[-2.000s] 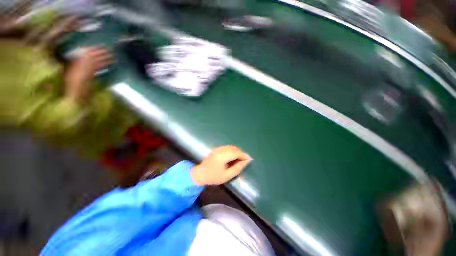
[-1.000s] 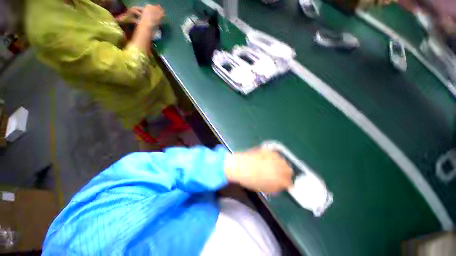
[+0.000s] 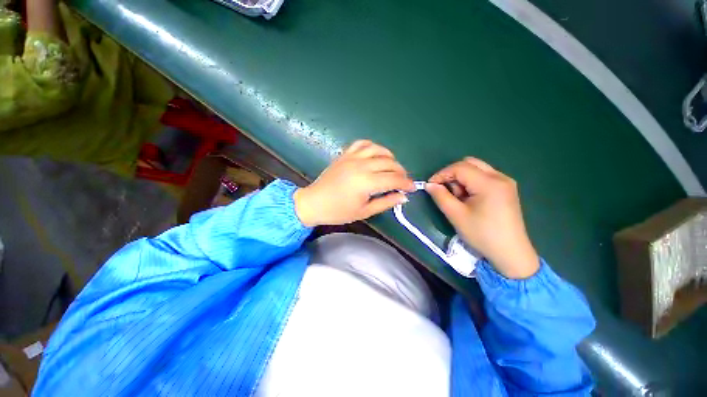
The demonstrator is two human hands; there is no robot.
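Note:
A white plastic housing (image 3: 463,259) lies at the near edge of the green bench, in front of my body. Its slim curved frame runs up to my fingertips. My left hand (image 3: 358,186) pinches the far end of the frame from the left. My right hand (image 3: 488,211) has thumb and forefinger closed at the frame's end, close beside the left fingertips. The right hand and wrist partly cover the housing. Whether a small piece is between the right fingers cannot be seen.
An open cardboard box (image 3: 637,267) with shiny clear contents stands at the right. Part of another housing (image 3: 260,6) shows at the top edge, and one (image 3: 695,105) at the far right beyond the white line. A person in yellow-green (image 3: 85,116) is at the upper left.
My right hand has come in from the right and meets the left at the frame. The housing is now turned and closer to me. The view has swung down, bringing the cardboard box further into view.

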